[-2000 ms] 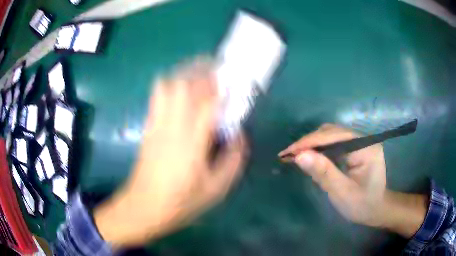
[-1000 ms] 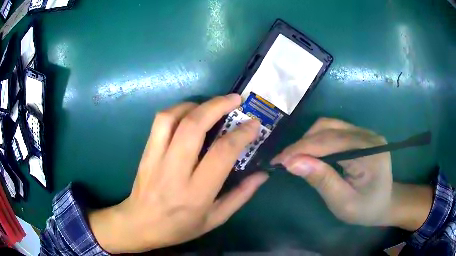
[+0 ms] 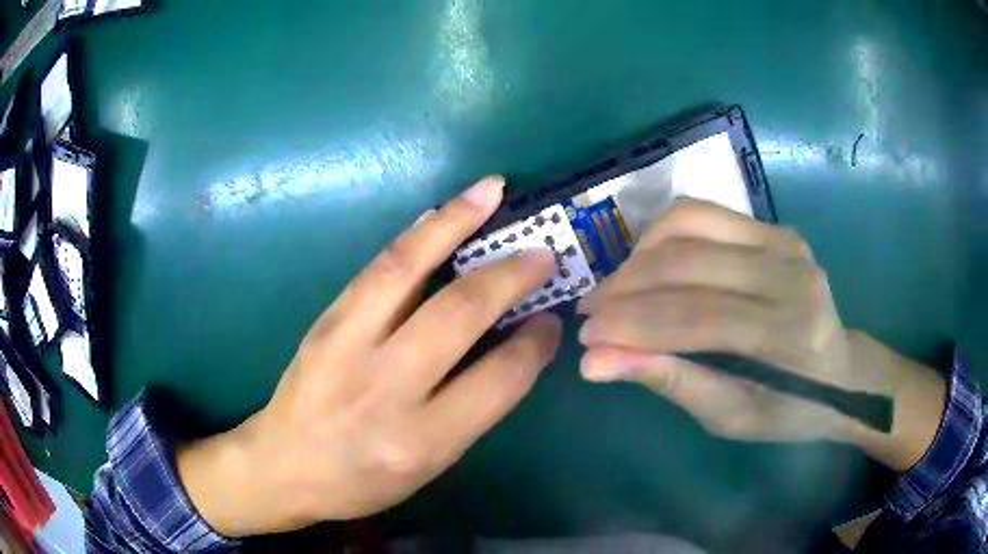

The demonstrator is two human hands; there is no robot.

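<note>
A half-assembled phone [image 3: 639,152] lies tilted on the green mat, its white screen [image 3: 715,162] end to the upper right. My left hand [image 3: 401,357] holds its keypad end, with fingertips on the dotted white keypad board [image 3: 558,233]. The blue circuit board strip [image 3: 596,233], with a gold-orange flex piece, shows between board and screen. My right hand [image 3: 715,325] holds a thin black stick tool [image 3: 823,398], its flat tail pointing to the lower right. The hand covers part of the screen and the phone's near edge. The tool's tip is hidden by the fingers.
A loose pile of similar phones [image 3: 72,195] lies at the far left, with another unit [image 3: 103,5] at the top left. A pale strip [image 3: 27,41] crosses the top left corner. A red plastic edge [image 3: 22,476] shows at the lower left.
The phone has come into my left hand's hold on the mat and turned clockwise, screen end lower right than before. My right hand has moved over the screen's near side, and the tool's tail has swung downward.
</note>
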